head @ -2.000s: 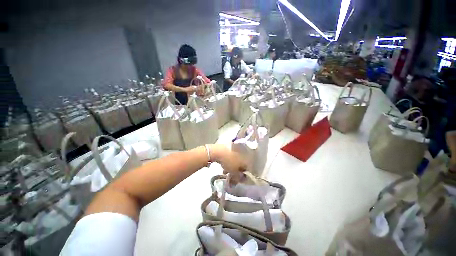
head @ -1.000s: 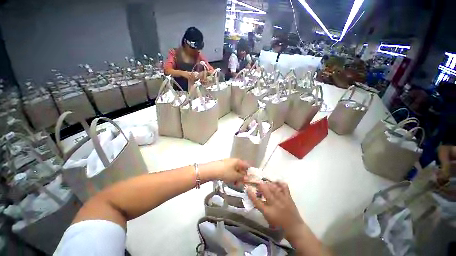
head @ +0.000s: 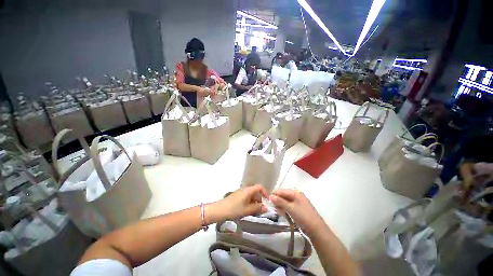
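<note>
Beige handbags with open tops stand close together at the bottom centre, the middle bag (head: 254, 243) showing white stuffing in its mouth. My left hand (head: 247, 200) and my right hand (head: 294, 207) meet above the farther bag's mouth. Their fingertips pinch a small white piece (head: 267, 204) between them, beside a bag handle. The fingers hide much of the piece and the top of that handle. A single stuffed bag (head: 264, 161) stands just beyond my hands.
A red board (head: 321, 156) lies right of centre on the white table (head: 346, 188). Stuffed bags stand beyond it, at the left (head: 108, 197) and at the right (head: 411, 167). A person (head: 195, 75) works across the table. Another person's hand (head: 469, 175) shows at the right edge.
My right hand came in from out of view to join my left hand. The white piece shows smaller between the fingertips than one second ago. The whole view has shifted slightly.
</note>
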